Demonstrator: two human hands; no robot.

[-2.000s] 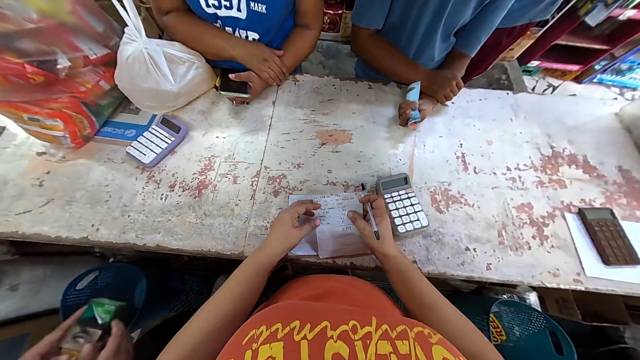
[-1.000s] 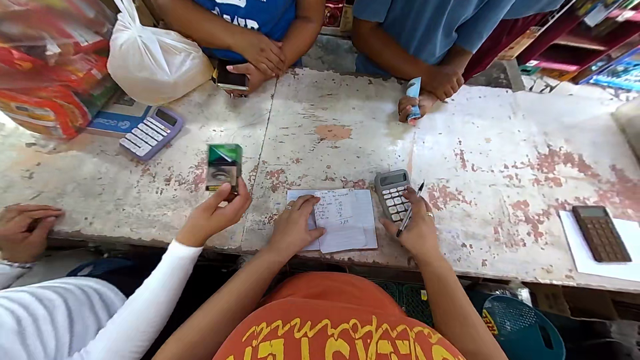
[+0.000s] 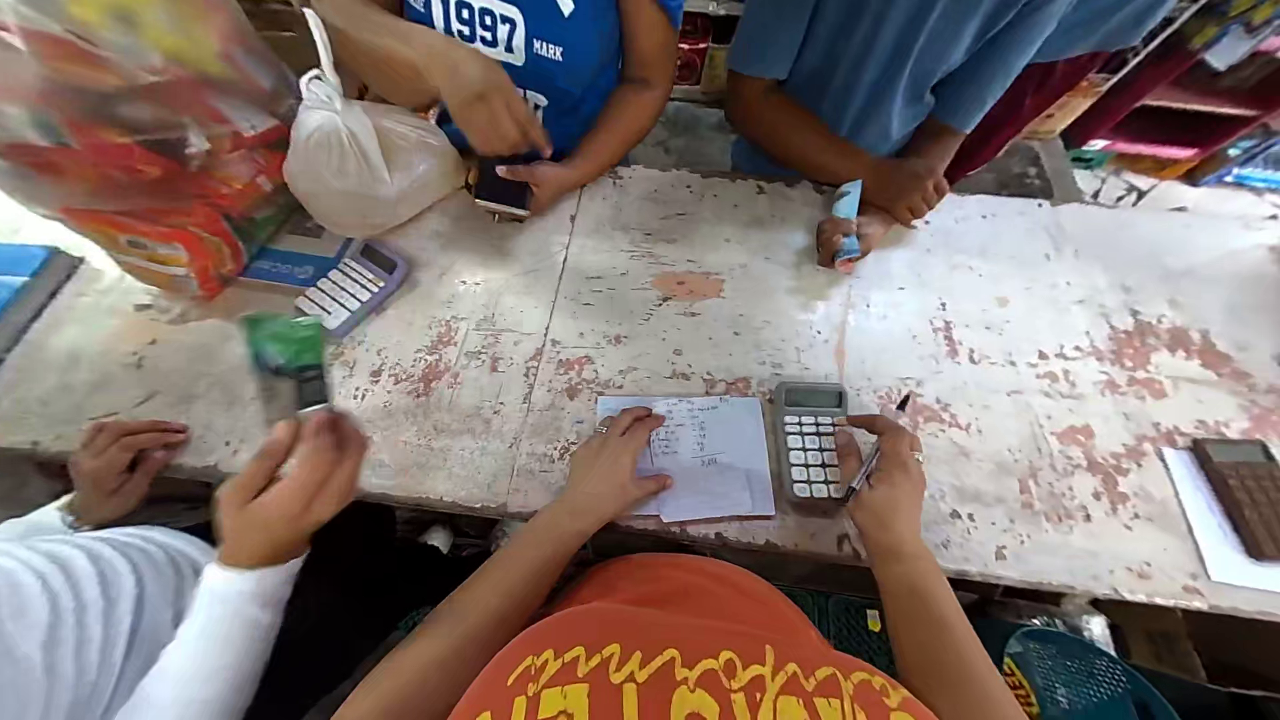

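Sheets of paper with handwriting (image 3: 715, 460) lie on the worn, paint-chipped counter (image 3: 640, 340) in front of me. My left hand (image 3: 618, 465) rests on their left side with fingers spread, pressing them flat. Just right of the papers is a grey calculator with white keys (image 3: 812, 445). My right hand (image 3: 885, 480) has a pen (image 3: 868, 462) held between its fingers, tip end pointing up and away, while the thumb and a finger touch the calculator's right edge.
At left a person in white sleeves holds a blurred green packet (image 3: 290, 350). Beyond lie a purple calculator (image 3: 352, 285), a knotted white plastic bag (image 3: 375, 165) and red packs in clear plastic (image 3: 150, 150). Two people stand across the counter. A brown calculator (image 3: 1240, 490) lies far right.
My right hand has moved from the paper to the calculator, still with the pen. The person at left has come in with the green packet. A person opposite has raised a hand over a phone.
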